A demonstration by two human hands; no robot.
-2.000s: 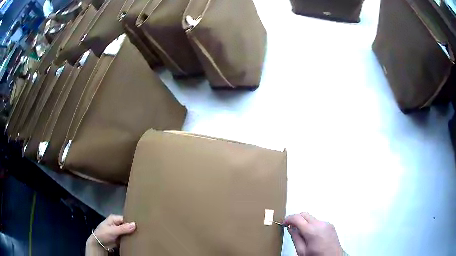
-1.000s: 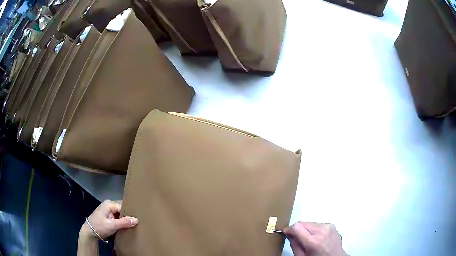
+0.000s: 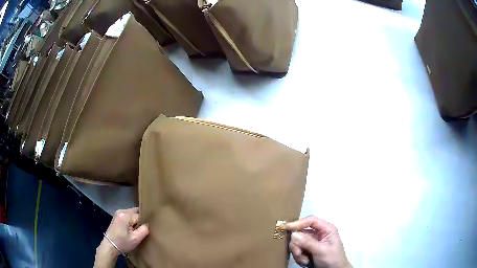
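Note:
A brown tote bag lies on the white table in front of me, its front panel up. A small pale-yellow label with gold marks at its lower part is near the bag's right edge. My left hand grips the bag's left edge between thumb and fingers. My right hand is at the right edge, its index fingertip on the label's upper part and the other fingers curled. Something dark shows below the curled fingers; I cannot tell clearly what it is.
A row of brown bags stands at the left, some with white tufts at their corners. More bags stand at the back centre and a dark brown bag at the right, on the white worktable. A floor with a yellow line is at lower left.
The dark tip at the label's lower edge is no longer seen; my right index finger now touches the label, and gold marks show at its lower part. My left fingers have curled more at the bag's edge.

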